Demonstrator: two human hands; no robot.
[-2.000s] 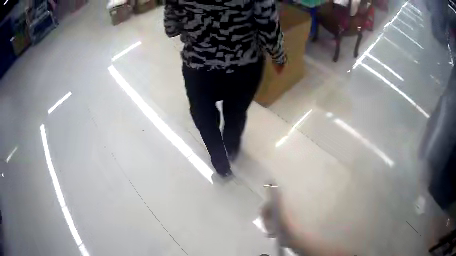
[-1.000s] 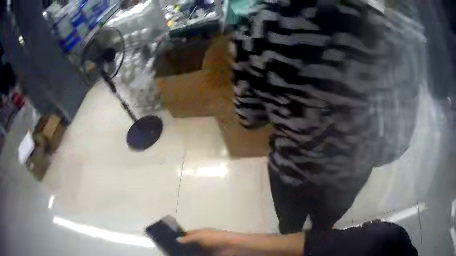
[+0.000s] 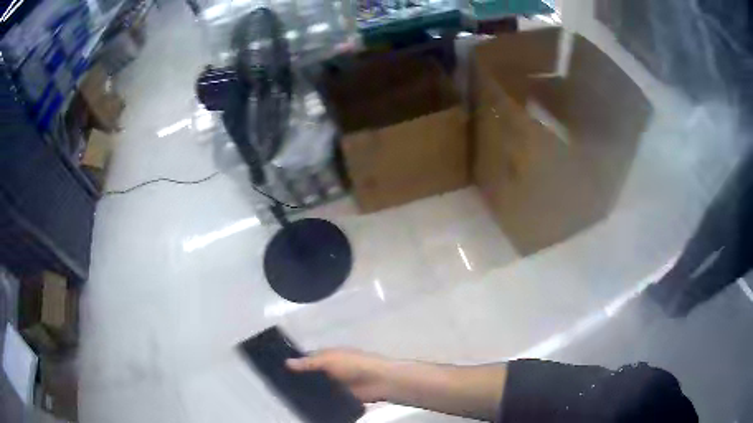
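A dark, flat smartphone point(image 3: 291, 382) is at the bottom of the view, a little left of the middle, tilted with its far end to the upper left. My right hand point(image 3: 351, 372) is closed around its right side, with the thumb over the face. The screen looks black. My right forearm reaches in from the lower right in a dark sleeve. My left hand is out of the picture.
A black standing fan point(image 3: 308, 259) is ahead on the glossy floor, its cord running left. Two open cardboard boxes point(image 3: 413, 157) stand right of it below a green-topped bench point(image 3: 409, 25). A person's dark trouser leg point(image 3: 710, 240) is at the right. Small boxes point(image 3: 54, 301) line the left.
The person in the zebra-patterned top has moved out to the right, leaving only a leg. The fan and boxes sit further right, uncovering the large box. My right hand still holds the phone, now sharper.
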